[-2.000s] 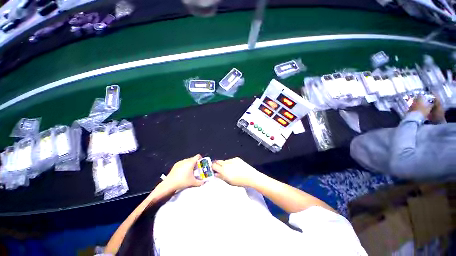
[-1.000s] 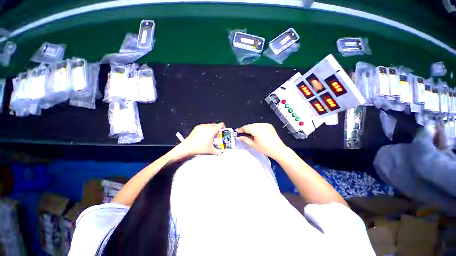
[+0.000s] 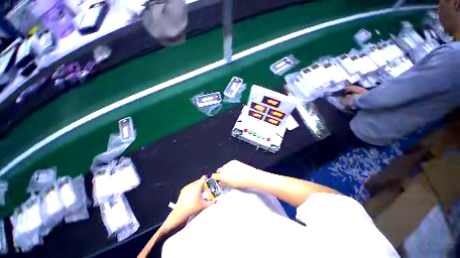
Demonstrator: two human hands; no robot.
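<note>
A small power bank unit (image 3: 213,188) with a white frame, a green board and a yellow patch is held close in front of my body. My left hand (image 3: 192,197) grips its left side. My right hand (image 3: 233,175) is at its upper right edge, with the fingertips closed on a small dark piece at the unit's end; its details are too small to tell. The white tester (image 3: 258,132) with five lit red displays and a row of green and red buttons stands on the black bench (image 3: 186,156), beyond my right hand.
Bagged units (image 3: 117,179) lie at the left, with more bagged units (image 3: 323,75) at the right. Single units in plastic (image 3: 208,99) lie on the green conveyor belt (image 3: 166,111). Another person's sleeve (image 3: 403,95) is at the right. Cartons (image 3: 418,201) are below.
The view has tilted and turned, so the bench now slants up to the right. Both hands stay at the unit. The neighbouring person's arm now reaches further over the bench.
</note>
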